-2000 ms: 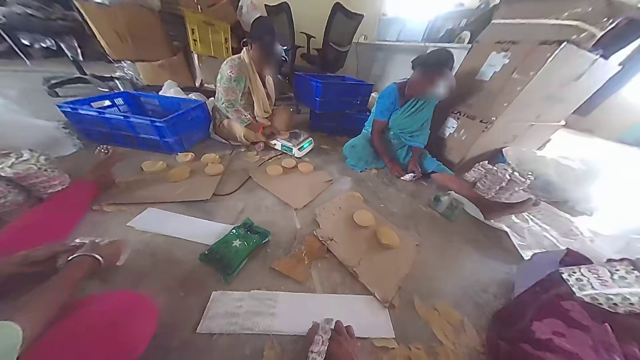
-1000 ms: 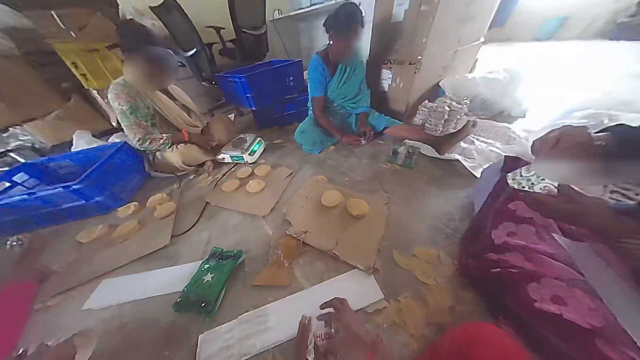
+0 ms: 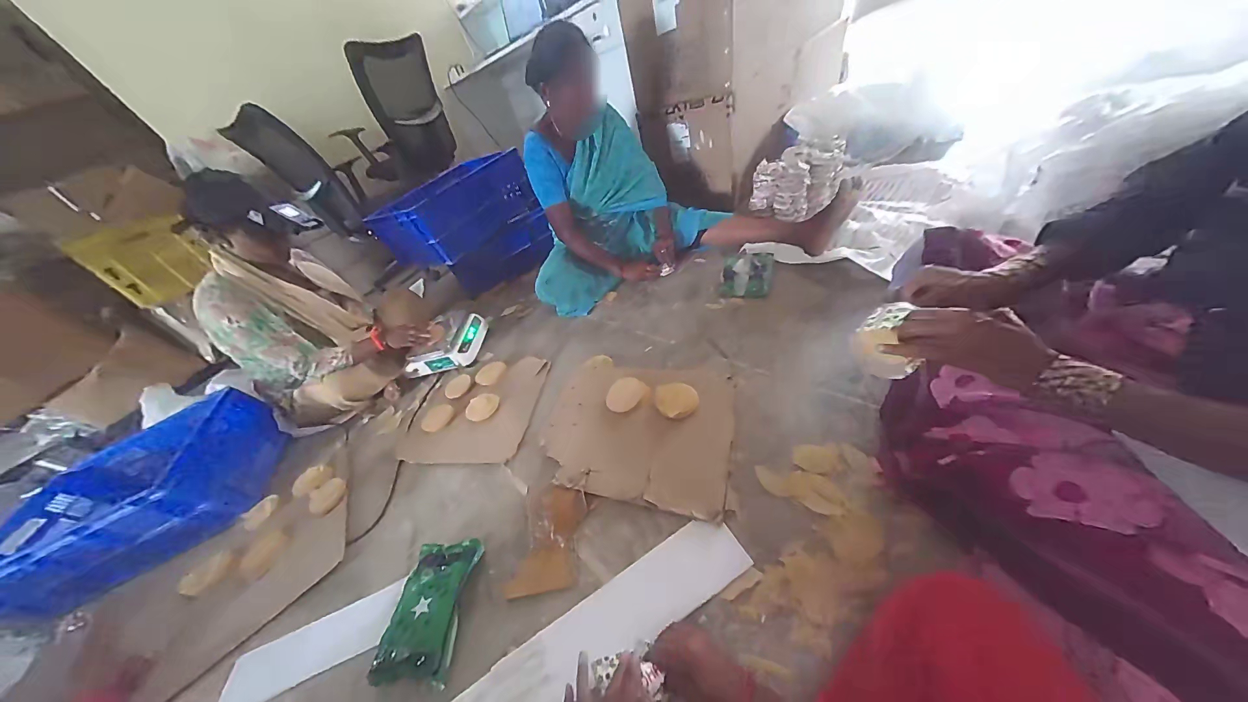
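At the bottom edge of the head view, my left hand (image 3: 606,682) and my right hand (image 3: 700,661) are close together on a small printed packet (image 3: 632,673); both are partly cut off by the frame. They are at the lower part of a long white board (image 3: 624,609) on the floor. Left of them lies a green plastic packet (image 3: 424,614) with a white star, across a second white strip (image 3: 312,643). Ahead, a cardboard sheet (image 3: 643,453) bears two round, flat yellow discs (image 3: 676,400). Broken yellow pieces (image 3: 819,565) are scattered to the right.
A co-worker sits at a digital scale (image 3: 458,343); another in a blue garment sits beyond the cardboard. At right a person's hands (image 3: 965,341) hold a packet. Blue crates (image 3: 146,507), more discs on a cardboard sheet (image 3: 487,429), and brown scraps (image 3: 546,570) surround the floor area.
The view has turned to the right. My hands stand farther apart one second ago; now they are close together at the packet. The person at right has come into view.
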